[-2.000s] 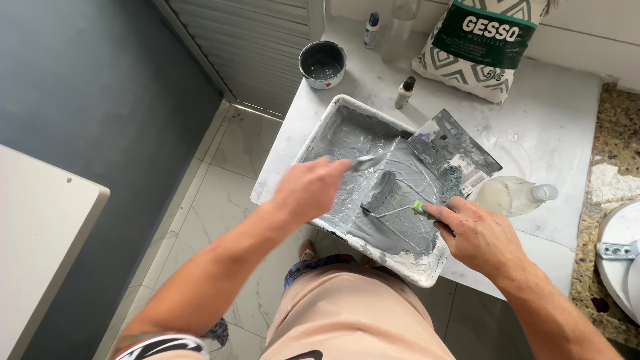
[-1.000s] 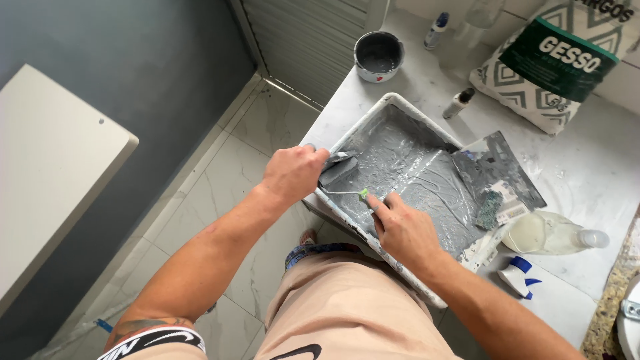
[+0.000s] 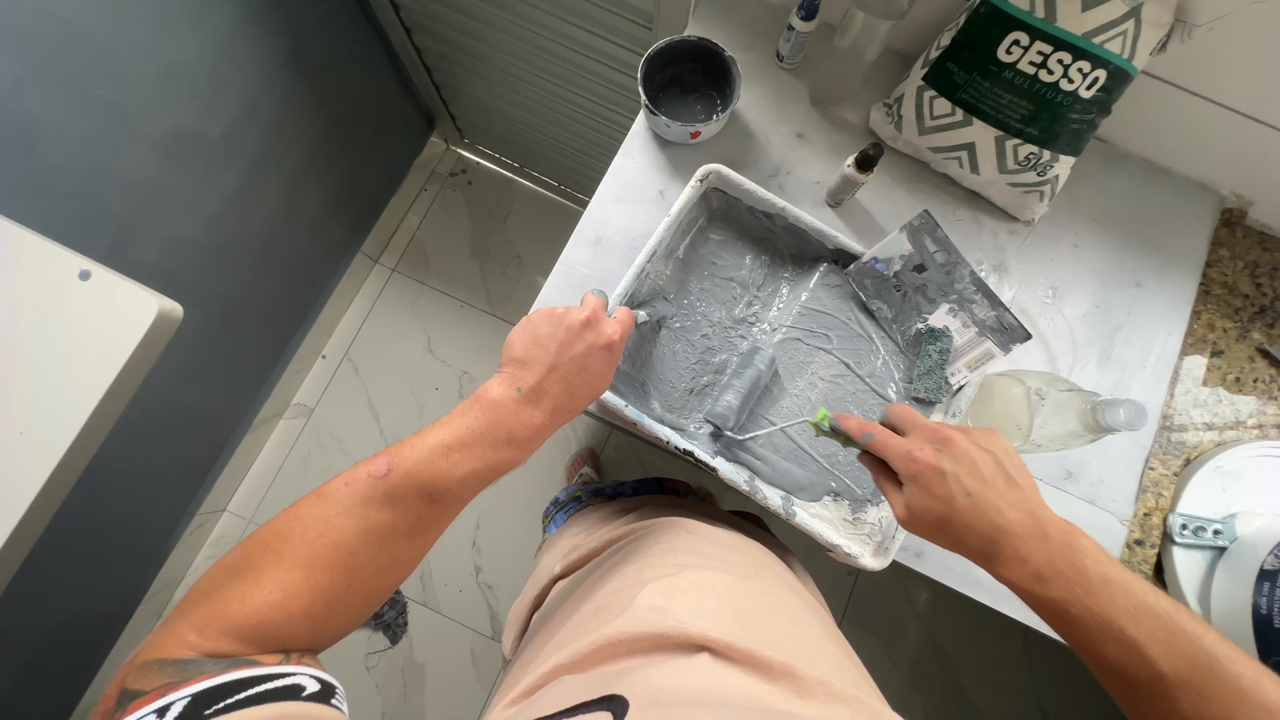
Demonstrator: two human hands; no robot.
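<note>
A white-rimmed paint tray [image 3: 655,235] coated in grey paint lies across the corner of a marble-look table. My right hand [image 3: 930,470] grips the green handle [image 3: 824,424] of a small paint roller, whose grey-covered sleeve [image 3: 742,388] rests on the paint in the tray. My left hand [image 3: 570,350] is closed at the tray's left edge, around a small tool mostly hidden by the fingers; a bit of its grey-smeared metal shows past them. A paint-smeared flat plate [image 3: 925,265] and a dark green sponge [image 3: 932,365] sit at the tray's right edge.
Behind the tray stand a small pot of grey paint [image 3: 690,90], two small bottles [image 3: 853,175] and a gesso bag [image 3: 1010,90]. A clear plastic bottle [image 3: 1045,410] lies on the right. A pale panel [image 3: 80,380] juts in at left, before a dark wall.
The roller has moved from the tray's left edge back toward its middle with my right hand. My left hand stays by the left edge; two seconds ago it was over the tray with the small tool.
</note>
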